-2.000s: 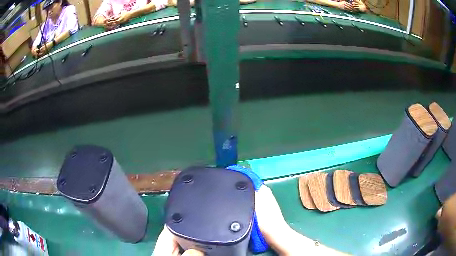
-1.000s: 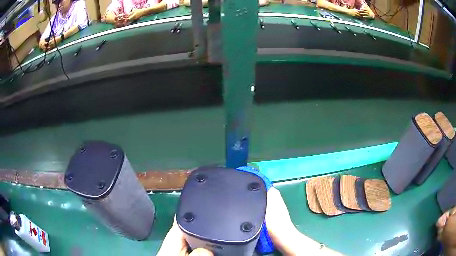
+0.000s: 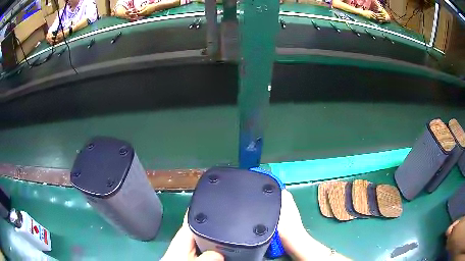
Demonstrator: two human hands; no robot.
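Note:
A speaker (image 3: pixel 235 204) stands upside down in front of me, its black base with four round spots facing up. My left hand (image 3: pixel 189 247) grips its near left side, partly cut off by the bottom edge. My right hand (image 3: pixel 291 219) is against its right side with a blue cloth (image 3: pixel 276 243) between hand and speaker; its fingers are hidden. Another speaker (image 3: pixel 120 188) stands upside down to the left, untouched.
Wood-grain panels (image 3: pixel 361 199) lie overlapping on the green bench (image 3: pixel 306 239) at right. Upright wood-topped speakers (image 3: pixel 424 160) stand beyond them. A white bottle (image 3: pixel 30 230) is at lower left. A green post (image 3: pixel 256 76) rises behind. Another person's hand (image 3: pixel 455 239) shows at the right edge.
The view has shifted, so the held speaker, hands and bench items appear further right. Both hands stay on the speaker, and the cloth remains at its right side.

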